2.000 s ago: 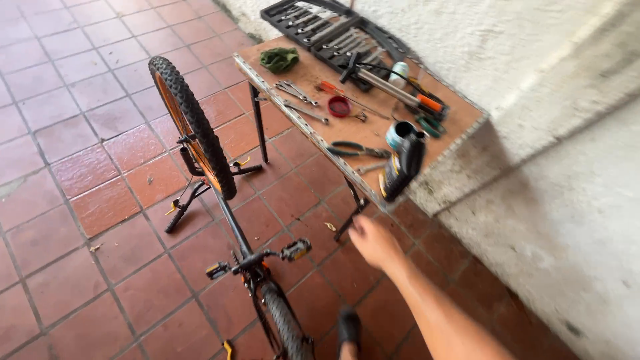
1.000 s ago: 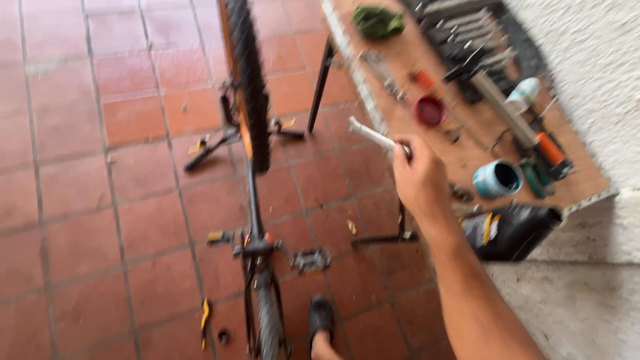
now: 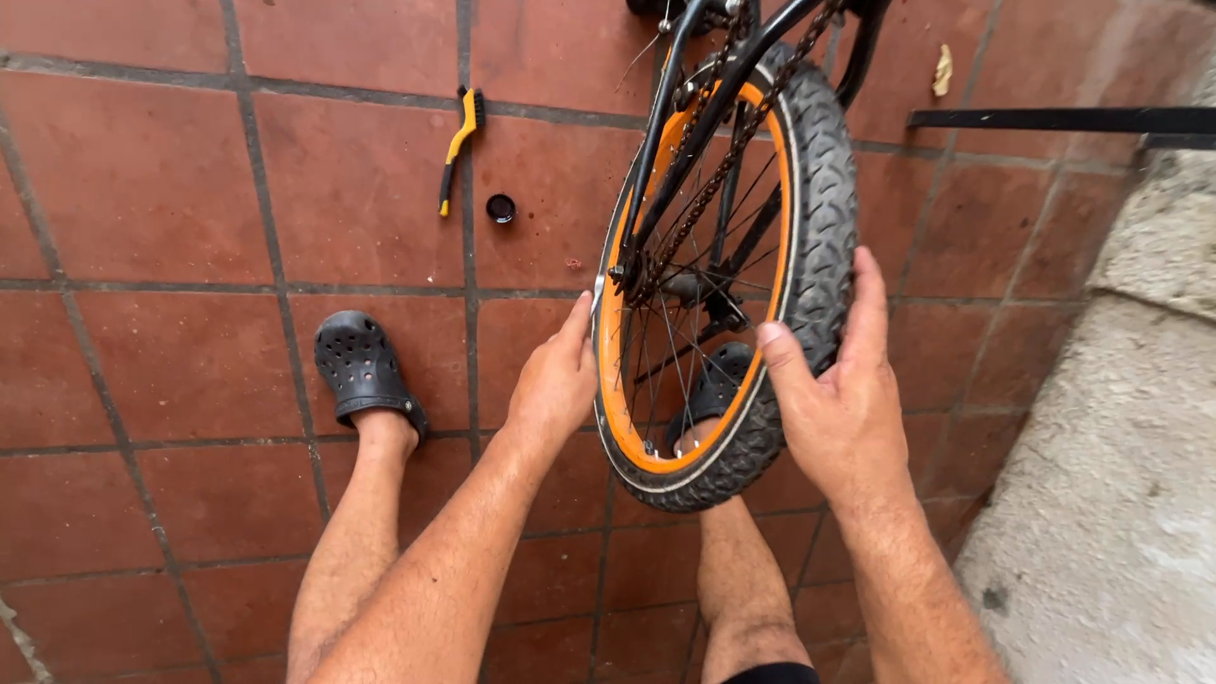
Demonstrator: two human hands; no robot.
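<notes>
A bicycle wheel with an orange rim (image 3: pixel 617 399) and a knobby black tyre (image 3: pixel 825 190) stands between my hands, mounted in a black frame (image 3: pixel 714 130). A rusty-looking chain (image 3: pixel 705 198) runs to the sprocket at its hub. My right hand (image 3: pixel 841 389) grips the tyre from the right, thumb at the sidewall and fingers along the outer tread. My left hand (image 3: pixel 559 372) lies against the wheel's left edge; the wheel hides part of its fingers. A small silvery edge shows just above its fingertip, too little to identify.
A yellow and black wire brush (image 3: pixel 459 147) and a small round black cap (image 3: pixel 501 208) lie on the tiled floor to the left. Dark clogs (image 3: pixel 361 366) are on my feet. A black metal leg (image 3: pixel 1054 120) and a rough pale wall (image 3: pixel 1102 475) are at the right.
My right hand, which held a slim silvery tool near the workbench one second ago, is now on the tyre. My left hand has come into view. The view has swung down to the wheel.
</notes>
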